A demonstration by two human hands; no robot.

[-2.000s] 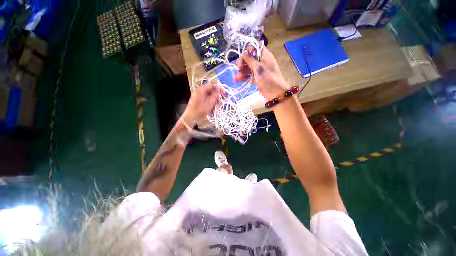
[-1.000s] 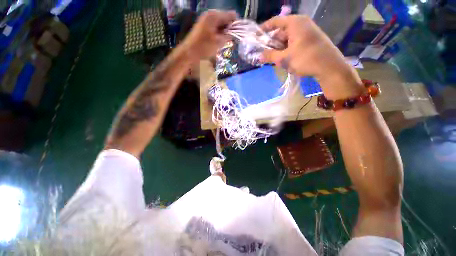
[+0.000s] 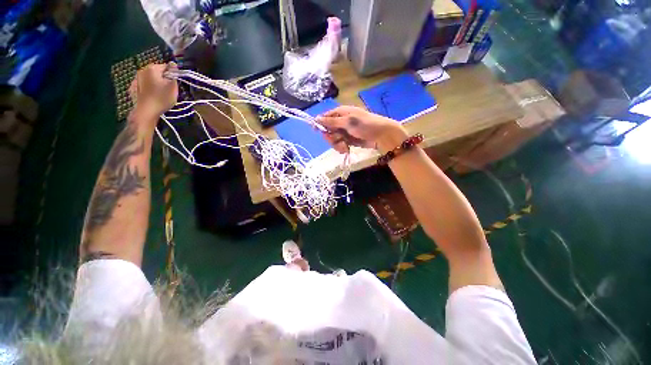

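A tangled bundle of thin white cables (image 3: 294,178) hangs in front of the desk's near edge. Several strands are stretched between my two hands. My left hand (image 3: 153,88) is closed on the strands at the upper left, beyond the desk's left side. My right hand (image 3: 355,128) grips the other end of the stretched strands over the desk, its fingers partly hiding them. Loose loops hang below the strands, with one cable end near the desk's left side.
On the wooden desk (image 3: 464,121) lie two blue folders (image 3: 397,98), a black tray with boards (image 3: 266,107), a clear plastic bag (image 3: 308,74) and a tall pale case (image 3: 386,32). Cartons (image 3: 532,103) stand at the right. Another person's sleeve (image 3: 169,19) shows at the top left.
My hands were close together above the desk and are now wide apart. My left hand has moved left, drawing the strands out long. The tangled bundle still hangs at the desk's edge.
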